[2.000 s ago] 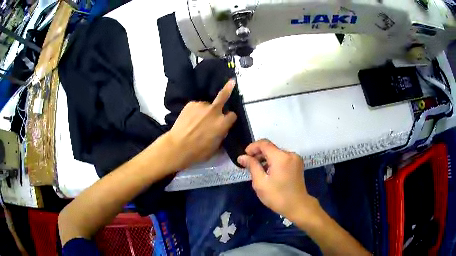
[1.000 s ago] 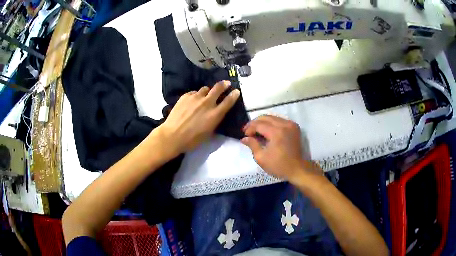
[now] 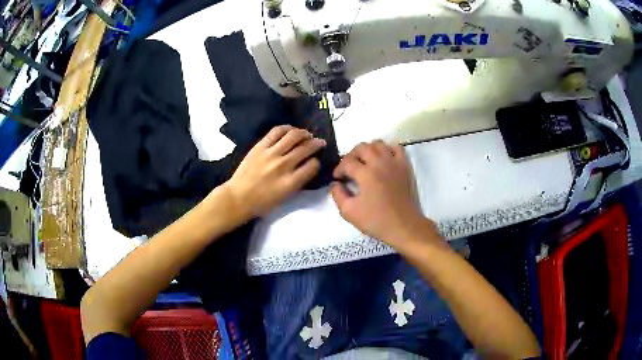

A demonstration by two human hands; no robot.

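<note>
The large black cloth [image 3: 144, 140] lies spread left of the needle, with part of it hanging over the table's front edge. Its right part runs under the presser foot [image 3: 323, 103] of the white sewing machine [image 3: 450, 42]. My left hand [image 3: 277, 171] lies on the cloth just in front of the foot, fingers bent, pressing it down. My right hand [image 3: 374, 188] pinches the cloth's right edge close to my left fingertips. My fingers hide part of that edge. I cannot tell whether a separate small piece lies there.
A smartphone [image 3: 540, 129] lies at the table's right end beside white cord [image 3: 607, 125]. A worn wooden board [image 3: 63, 190] is at left. A red basket [image 3: 551, 281] stands low at right and a red mesh basket [image 3: 176, 333] low at left. Blue trousers [image 3: 359, 295] show below the table.
My right hand has moved up towards the needle with the cloth edge. My left hand, one finger pointing earlier, now lies with bent fingers on the cloth. The cloth near the foot has shifted.
</note>
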